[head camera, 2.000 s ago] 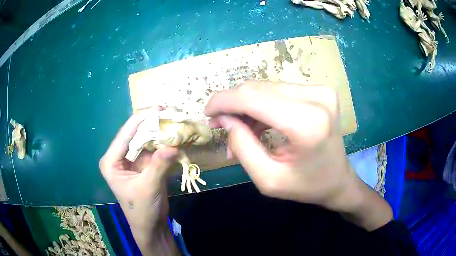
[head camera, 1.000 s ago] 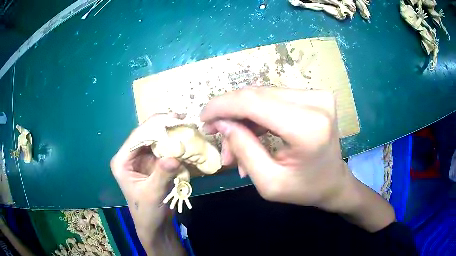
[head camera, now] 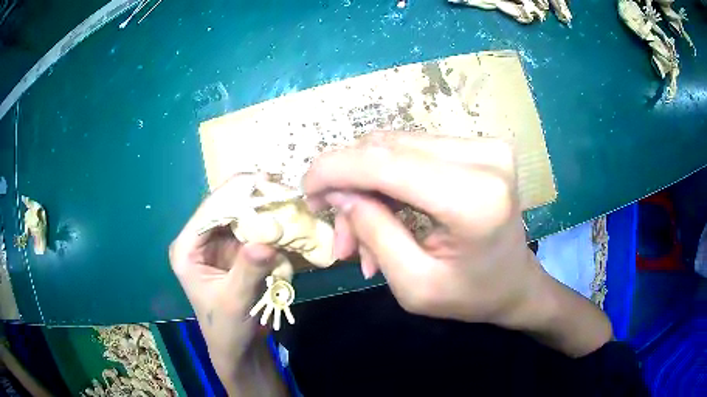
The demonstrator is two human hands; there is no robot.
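My left hand (head camera: 225, 260) holds a cream figure body (head camera: 287, 229), rounded and ridged, over the near left part of the cardboard sheet. A small moulded hand (head camera: 273, 306) with spread fingers hangs below the body, with a small ring (head camera: 282, 292) at its palm. My right hand (head camera: 434, 225) is at the body's right side, thumb and forefinger pinched together close to its upper edge. Whether a swab is between those fingertips cannot be seen. The tan cardboard sheet (head camera: 256, 136) lies under both hands, with dark spots on it.
Cream figure parts lie on the green bench at the far edge (head camera: 519, 9), upper right (head camera: 651, 39) and far left (head camera: 35, 225). Thin white swabs (head camera: 139, 12) lie at the upper left. A green bin (head camera: 70, 353) of cream parts stands low left. A red object (head camera: 657, 233) is low right.
Since two seconds ago, my left hand has turned the figure body, so its ridged side shows more and the moulded hand hangs lower left. My right hand has shifted slightly left, still at the body.
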